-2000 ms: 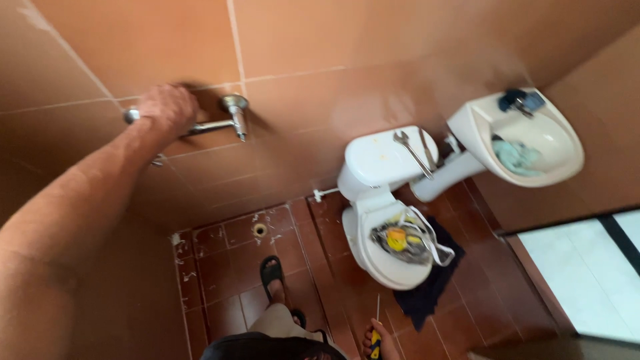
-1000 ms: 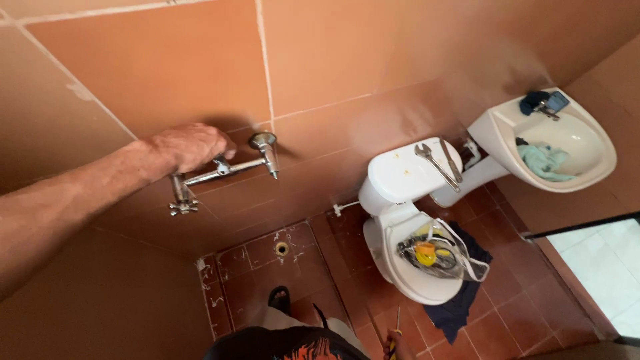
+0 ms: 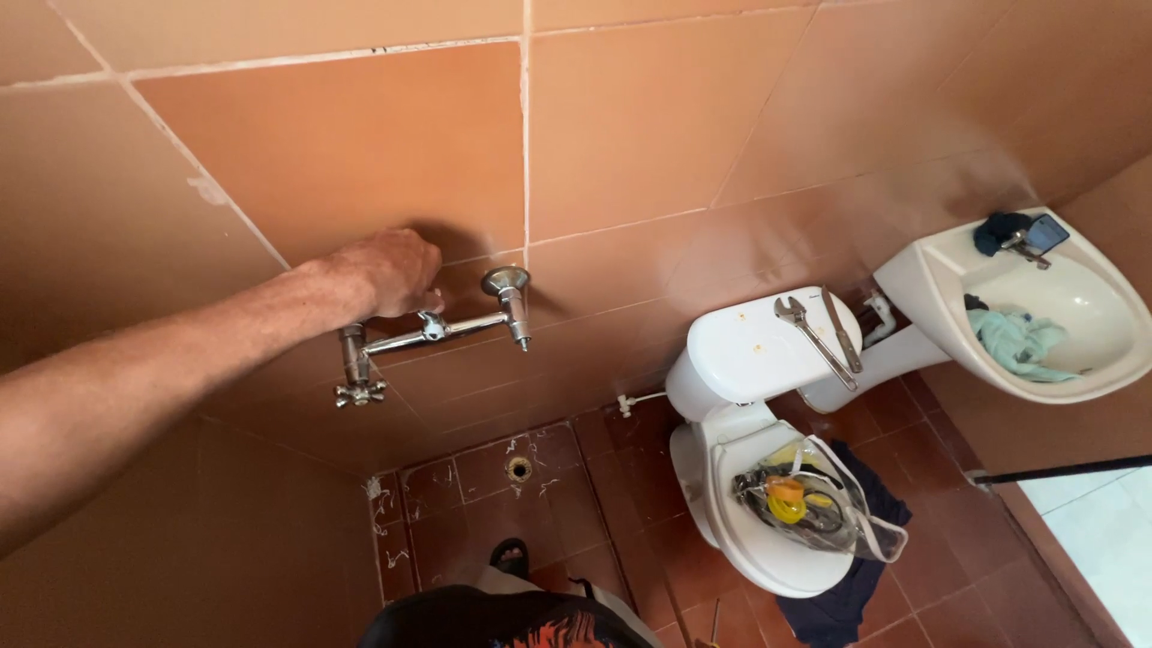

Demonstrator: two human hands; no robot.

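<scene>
My left hand (image 3: 405,274) reaches in from the left, its fingers curled, over a chrome wall-mounted shower mixer (image 3: 468,325). The thumb side lies close to the mixer's middle fitting; the hand hides whether the fingers grip anything. A cross handle (image 3: 360,393) hangs at the mixer's left end. At the right end, a round flange (image 3: 506,280) meets the wall, and a bare valve stem (image 3: 525,343) points down without a handle. My right hand is out of view. The thin metal shaft of a screwdriver (image 3: 716,621) shows at the bottom edge.
An adjustable wrench (image 3: 814,340) and a knife (image 3: 841,330) lie on the toilet tank lid (image 3: 729,346). A clear bag of items (image 3: 805,504) sits on the toilet lid. Dark cloth (image 3: 832,598) lies below. The washbasin (image 3: 1093,279) holds a pale green cloth (image 3: 1017,342). A floor drain (image 3: 519,469) is left of the toilet.
My left hand has moved along the mixer from its left end to its middle, uncovering the cross handle. My right hand, seen earlier with a yellow-and-black screwdriver, has left the view.
</scene>
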